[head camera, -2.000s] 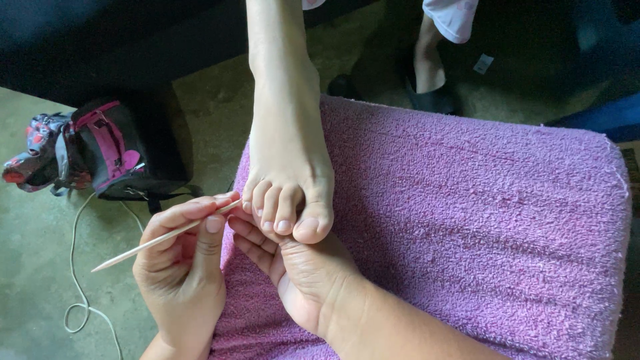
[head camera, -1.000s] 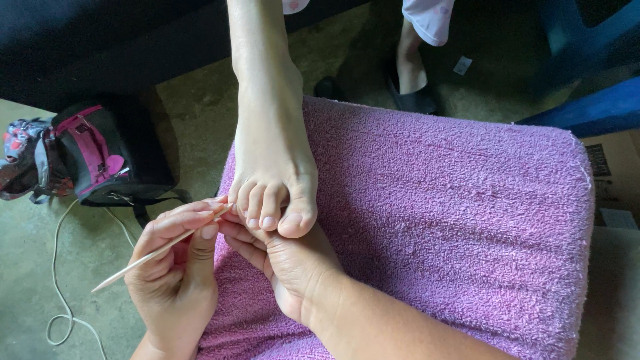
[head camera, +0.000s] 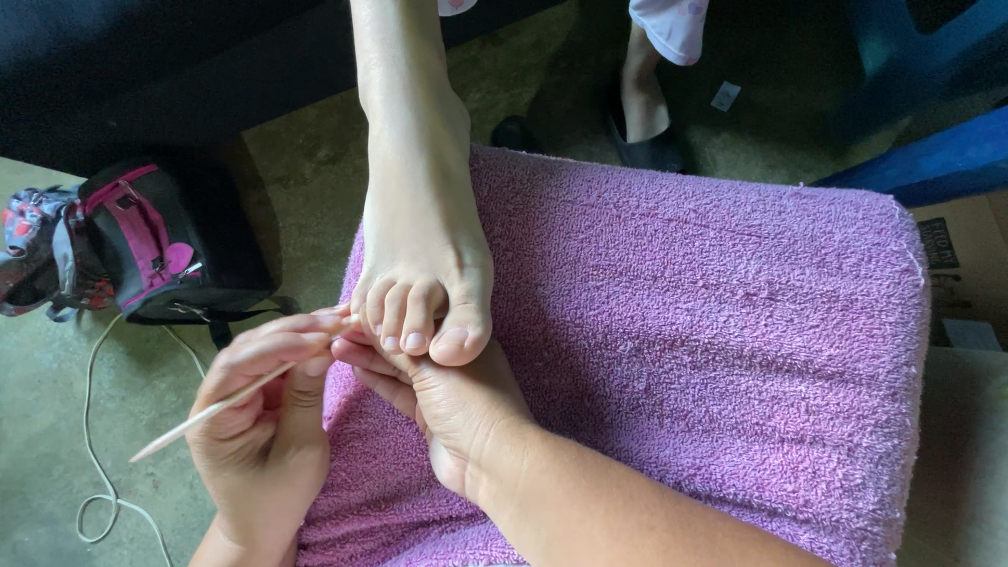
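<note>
Between the thumb and fingers of my left hand (head camera: 264, 409) is a thin pointed wooden stick (head camera: 209, 413), slanting down to the left. Its upper end is at the little toe of another person's bare foot (head camera: 421, 228), where the fingertips partly hide it. My right hand (head camera: 465, 409) supports the front of this foot from below, its fingertips showing beside the small toes and close to my left fingertips. The foot points toward me over a purple terry towel (head camera: 693, 331), which covers a padded or flat support whose kind is hidden.
A black and pink bag (head camera: 177, 244) and a patterned bag (head camera: 43, 244) lie on the floor at left, near a looped pale cord (head camera: 90, 441). Behind the towel are a foot in a dark shoe (head camera: 646, 146) and blue furniture legs (head camera: 937, 157). A cardboard box (head camera: 976, 244) stands at right.
</note>
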